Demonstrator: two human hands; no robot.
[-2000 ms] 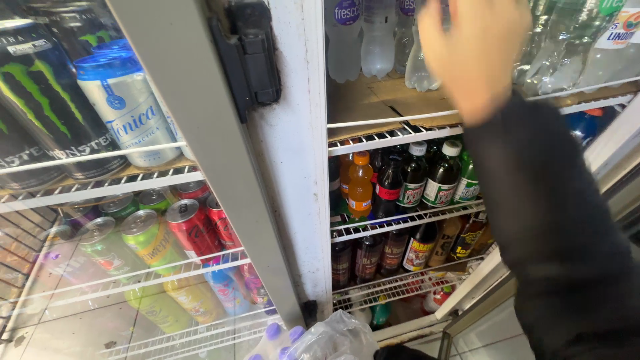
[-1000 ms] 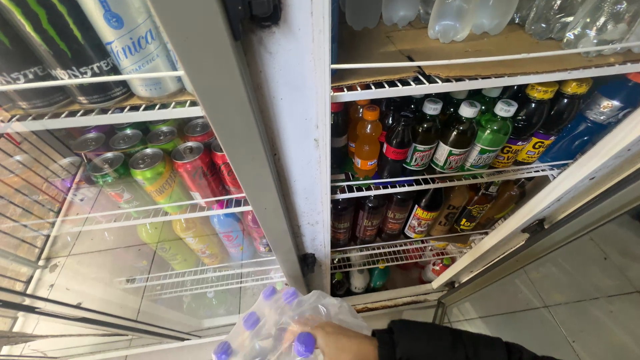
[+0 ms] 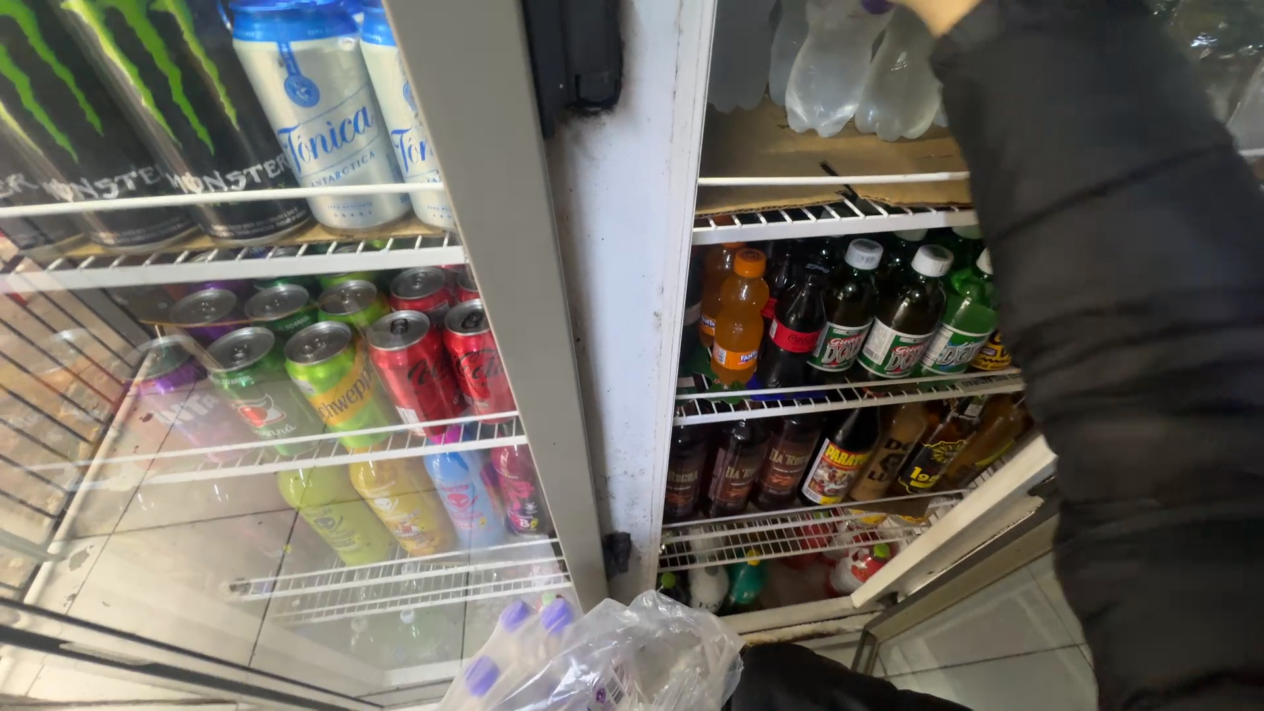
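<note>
In the head view, my right hand (image 3: pixel 943 12) is partly cut off by the top edge. It is beside the purple cap of a clear plastic bottle (image 3: pixel 899 74) on the cooler's upper shelf; its grip cannot be made out. Similar bottles (image 3: pixel 829 69) stand beside that one on a cardboard sheet (image 3: pixel 849 163). At the bottom centre is a clear plastic bag (image 3: pixel 642 662), with several purple-capped bottles (image 3: pixel 494 662) at its left. A dark sleeve comes in behind the bag, but my left hand is hidden.
A glass cooler door (image 3: pixel 296 513) with cans behind it is on the left, beside a white upright post (image 3: pixel 632 296). Soft drink bottles (image 3: pixel 894 316) fill the shelf below the cardboard, with dark bottles (image 3: pixel 785 459) beneath. The open door's frame (image 3: pixel 948 533) is at lower right.
A hand that was on the bagged bottles one second ago is no longer there. My right arm now reaches up across the right side to the upper shelf.
</note>
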